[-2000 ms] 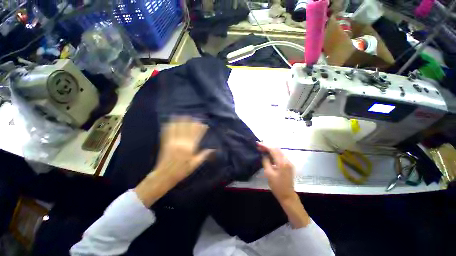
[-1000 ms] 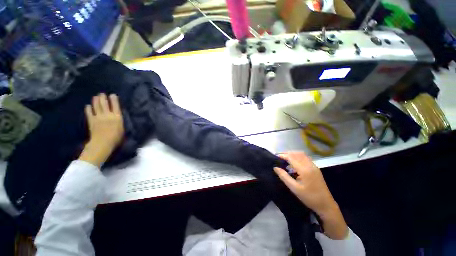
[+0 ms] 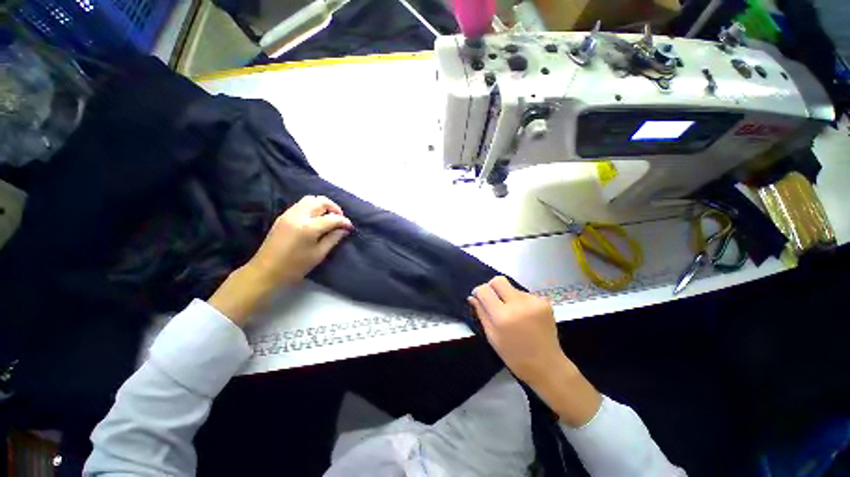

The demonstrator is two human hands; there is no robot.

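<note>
A dark navy garment (image 3: 121,186) is heaped at the left of the machine table. Its narrow sleeve (image 3: 401,252) runs diagonally down to the right, over the table's front edge. My left hand (image 3: 303,238) pinches the upper part of the sleeve between thumb and fingers. My right hand (image 3: 515,326) grips the sleeve near the front edge, with the fingertips closed on the cloth. The sleeve lies in front of the needle area, not under it.
The lockstitch machine (image 3: 643,112) stands behind, its screen lit. Yellow-handled snips (image 3: 606,253) lie right of the needle, and second scissors (image 3: 706,250) farther right. A gold bundle (image 3: 797,210) is at the far right. A lamp head (image 3: 300,26) and pink thread cone (image 3: 473,17) are at the back.
The garment was first bunched under both hands, then its sleeve was drawn out to the right. My left hand has since moved right from the garment's body onto the sleeve and closed on it.
</note>
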